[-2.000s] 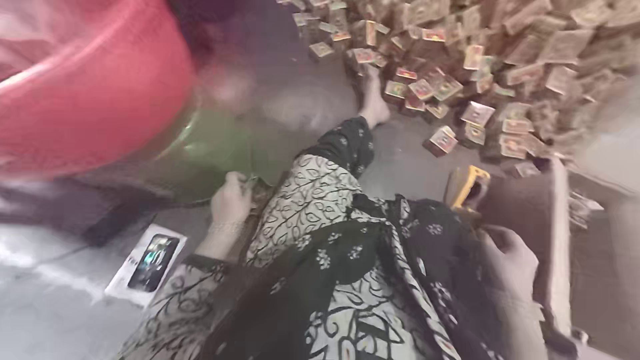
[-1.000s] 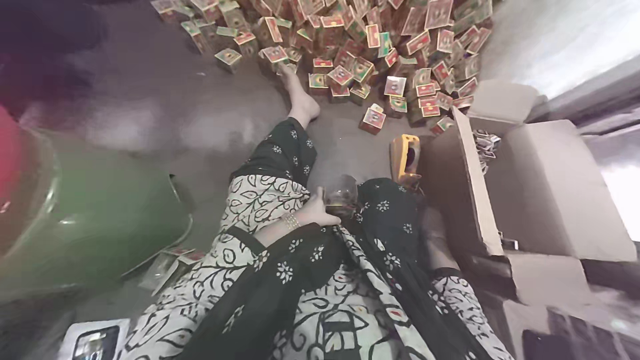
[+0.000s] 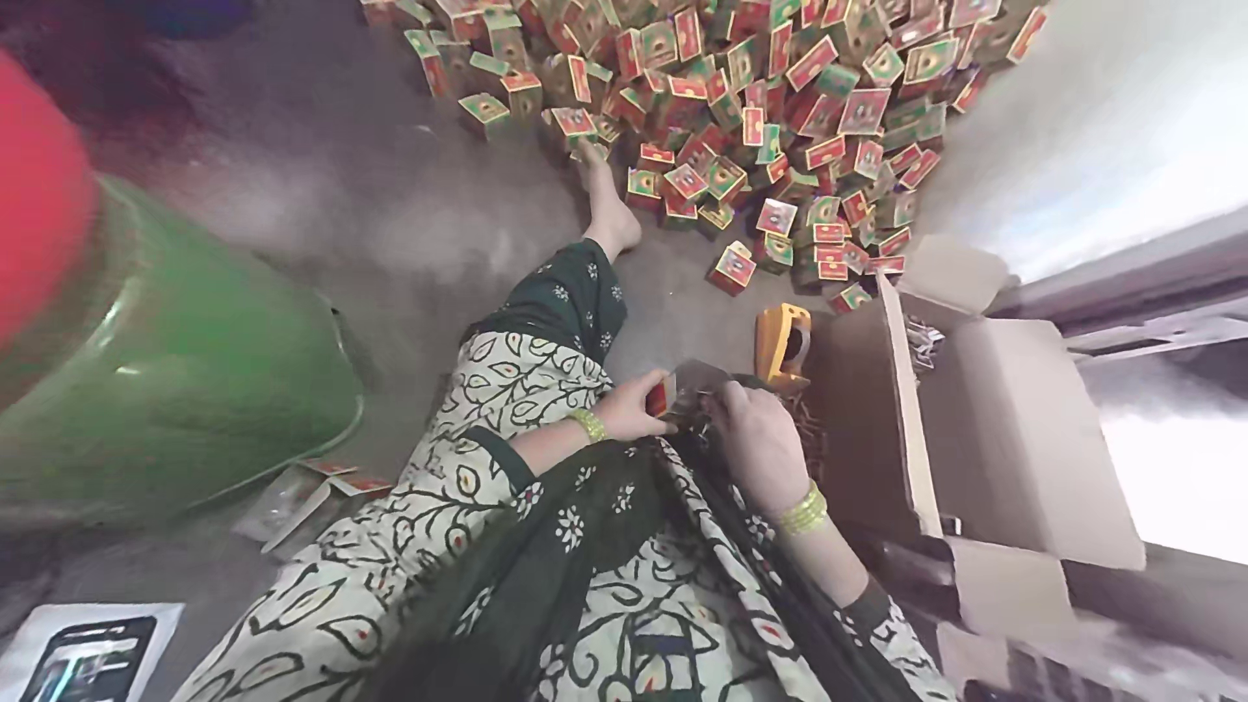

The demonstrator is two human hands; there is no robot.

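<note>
My left hand (image 3: 632,408) grips a small open carton (image 3: 682,388) with a red side, held over my lap. At its right edge my right hand (image 3: 756,424) has its fingers bent at the carton's opening; whether they hold anything there is hidden. Just beyond the right hand, a yellow tape dispenser (image 3: 783,343) rests on the floor. Many small red and green cartons (image 3: 726,180) lie in a heap past my bare foot.
An open cardboard box (image 3: 907,419) with metallic-looking pieces inside stands on the right. A green tub (image 3: 185,361) and a red tub (image 3: 39,195) are on the left. Flat printed pieces (image 3: 331,487) lie beside my leg, and a phone-like picture (image 3: 93,653) at lower left.
My right hand has come from beside my right leg to the carton over my lap. My left hand, apart from any carton two seconds ago, now holds one. The view has swung right.
</note>
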